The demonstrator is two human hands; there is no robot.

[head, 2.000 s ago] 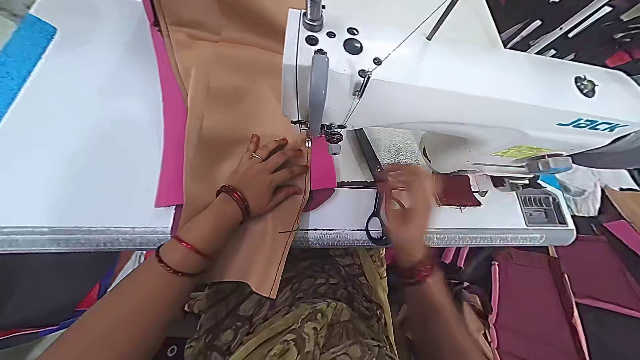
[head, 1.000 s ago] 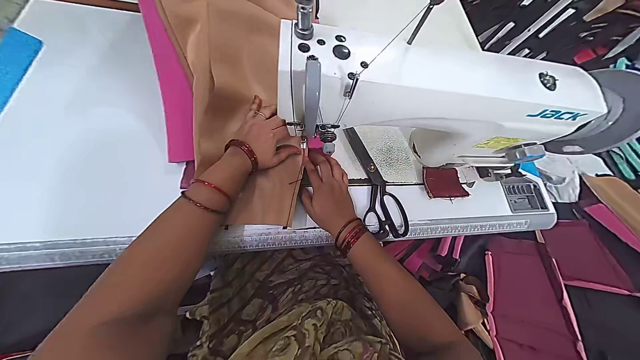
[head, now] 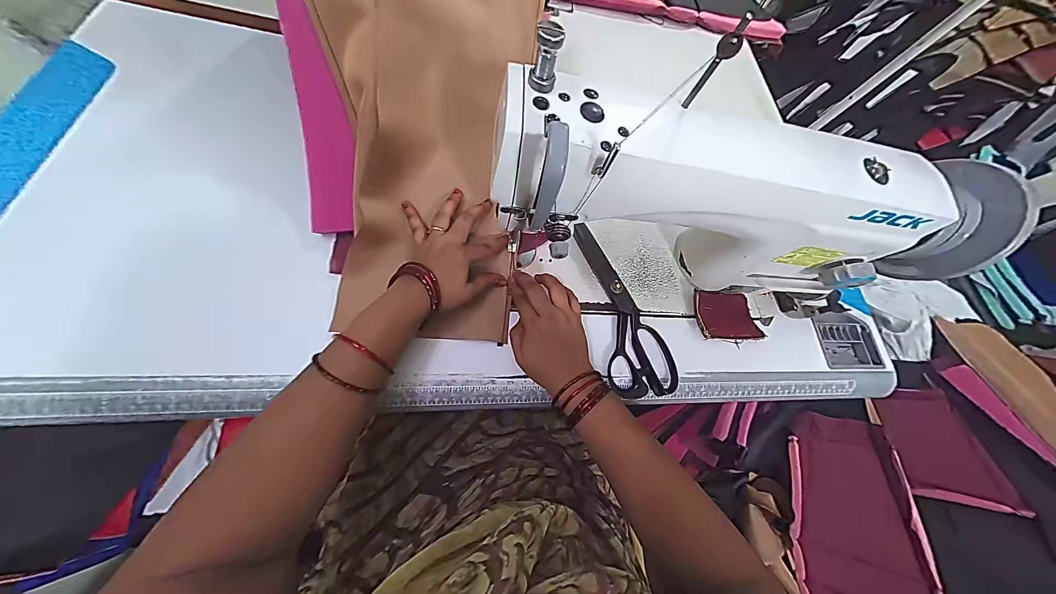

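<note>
Tan fabric [head: 421, 140] runs lengthwise under the presser foot [head: 512, 242] of a white Jack sewing machine [head: 742, 173]. My left hand [head: 454, 256] lies on it with fingers spread, left of the foot. At the fabric's right edge, just in front of the foot, the fingertips of my right hand [head: 549, 330] touch the edge; whether they pinch it is not clear. Beneath the tan piece, pink fabric [head: 318, 140] shows at the left, and a bit of maroon fabric [head: 532, 241] shows beside the foot. Black-handled scissors [head: 631, 330] lie right of my right hand.
A maroon fabric scrap [head: 728, 315] lies on the machine bed. A ruler strip [head: 701, 389] follows the table's front edge. Blue material [head: 49, 115] lies at the far left. Maroon panels with pink edging [head: 858, 495] are below right. A thread guide [head: 714, 62] stands behind the machine.
My right hand has moved left from beside the scissors to the fabric edge at the foot. The tan fabric's near end, which hung over the table's front edge, now lies on the tabletop.
</note>
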